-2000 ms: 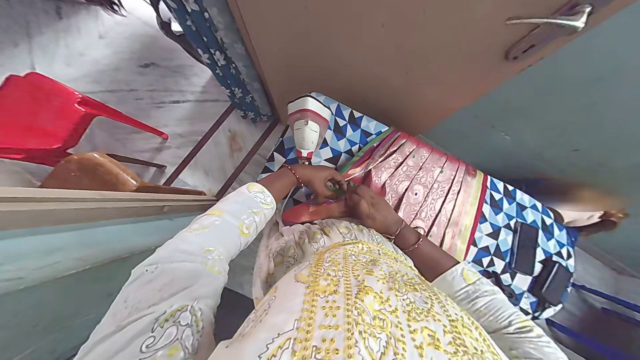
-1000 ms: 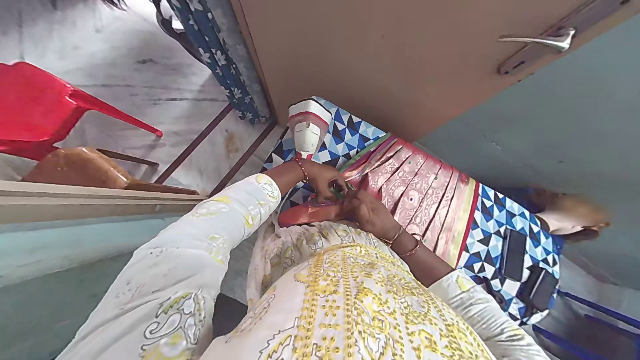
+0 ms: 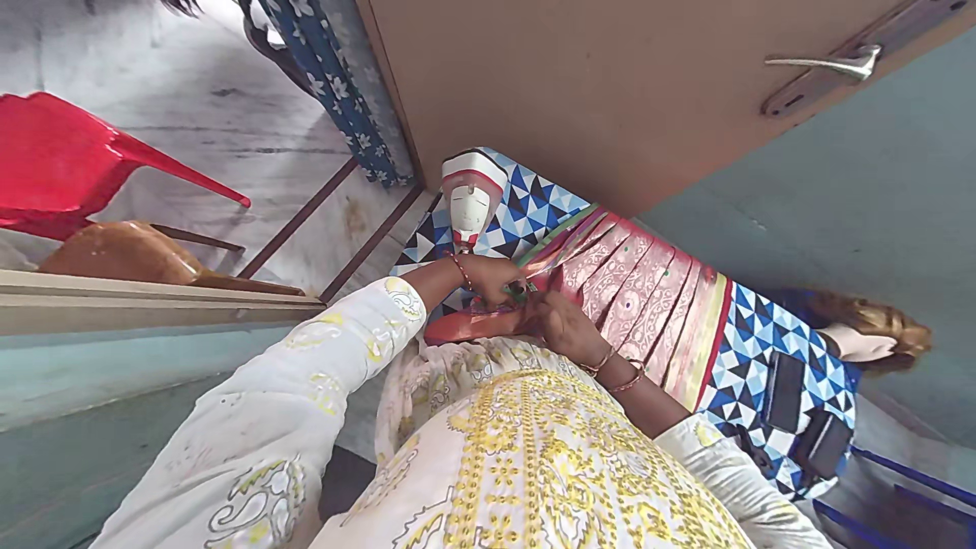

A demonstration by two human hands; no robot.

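A pink brocade saree (image 3: pixel 637 286) lies in pleats over a blue, black and white patterned cloth (image 3: pixel 534 194), and its gathered end runs to my hands. Curled fingers of my left hand (image 3: pixel 492 280) grip the gathered fabric beside a small green and dark item (image 3: pixel 517 290), too small to identify. Close on the right, my right hand (image 3: pixel 566 324) pinches the folds, its fingertips partly hidden. Below my left hand, an orange-red folded part of the fabric (image 3: pixel 467 326) rests against my clothing. A white and red clothes iron (image 3: pixel 469 204) is just beyond my left hand.
Two dark rectangular objects (image 3: pixel 784 390) (image 3: pixel 823 444) lie on the cloth's right end, near a mannequin head with brown hair (image 3: pixel 873 328). A door (image 3: pixel 564 91) with a metal handle stands beyond. At left are a red plastic chair (image 3: pixel 57 160) and a brown chair (image 3: pixel 126 252).
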